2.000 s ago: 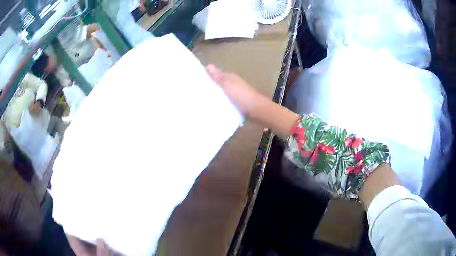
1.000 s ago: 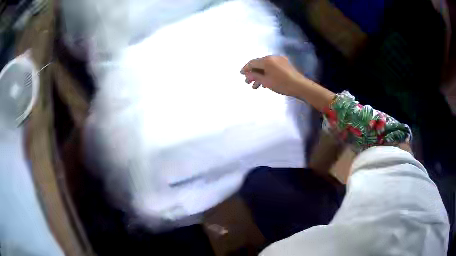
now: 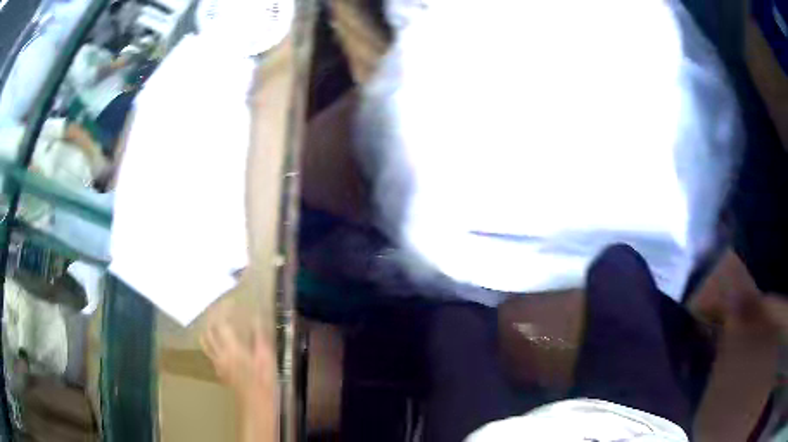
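Note:
A white sheet (image 3: 181, 173) lies on the brown bench top at the left, its lower corner pointing at me. My left hand (image 3: 235, 352) is blurred on the bench, just below the sheet; its fingers look apart and I see nothing held. A thick white stack (image 3: 553, 112) sits in a clear crinkled bag (image 3: 713, 138) at my knees, overexposed, with layered front edges. I cannot make out my right hand; only a white sleeve or garment (image 3: 579, 425) shows at the bottom edge.
A round white fan (image 3: 259, 22) stands at the bench's far end. The bench edge (image 3: 289, 224) runs between bench and stack. A brown carton-like shape (image 3: 544, 332) is between my dark-clothed knees, and blurred brown shapes (image 3: 734, 328) are at the right. People are beyond the green frame (image 3: 60, 194).
The view has swung left, bringing the bench and my left hand into sight. The sheet held up two seconds ago is gone from that pose; a sheet lies on the bench. My right hand has left the stack.

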